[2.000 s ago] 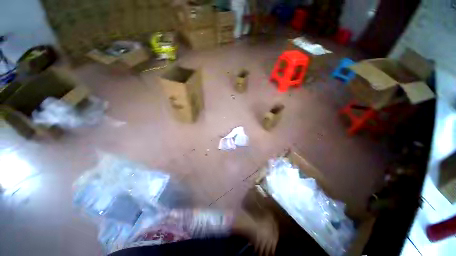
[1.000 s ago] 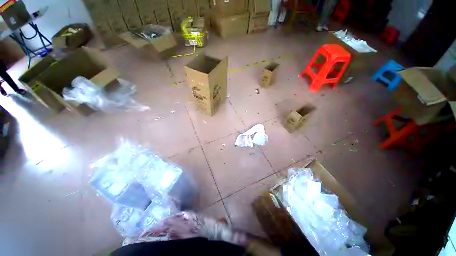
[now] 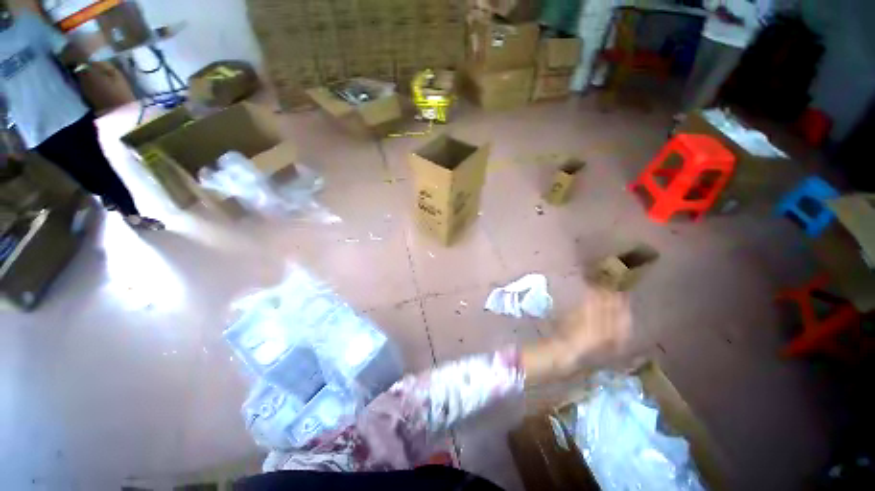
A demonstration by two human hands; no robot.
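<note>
My left hand [image 3: 600, 326] is blurred, at the end of a pink and white patterned sleeve that crosses the lower middle from the left. It is above the far end of a low brown carton [image 3: 545, 458]. The blur hides its fingers and whether it holds anything. The carton holds crumpled clear plastic bags [image 3: 633, 436]. Bagged bluish-white blocks [image 3: 321, 336] stand on the floor left of my sleeve, under clear plastic. My right hand is out of the picture.
A tall brown carton [image 3: 446, 197], small cartons [image 3: 564, 182] and white scrap [image 3: 520, 296] are on the tiled floor ahead. Red stools [image 3: 683, 177] and a blue stool [image 3: 808, 204] stand right. An open carton [image 3: 221, 144] and a person [image 3: 48, 86] are left; another person [image 3: 724, 38] is at the back right.
My left hand has moved up and right, out over the carton's far end. The view has turned left, so floor items sit further right and a person shows at the left.
</note>
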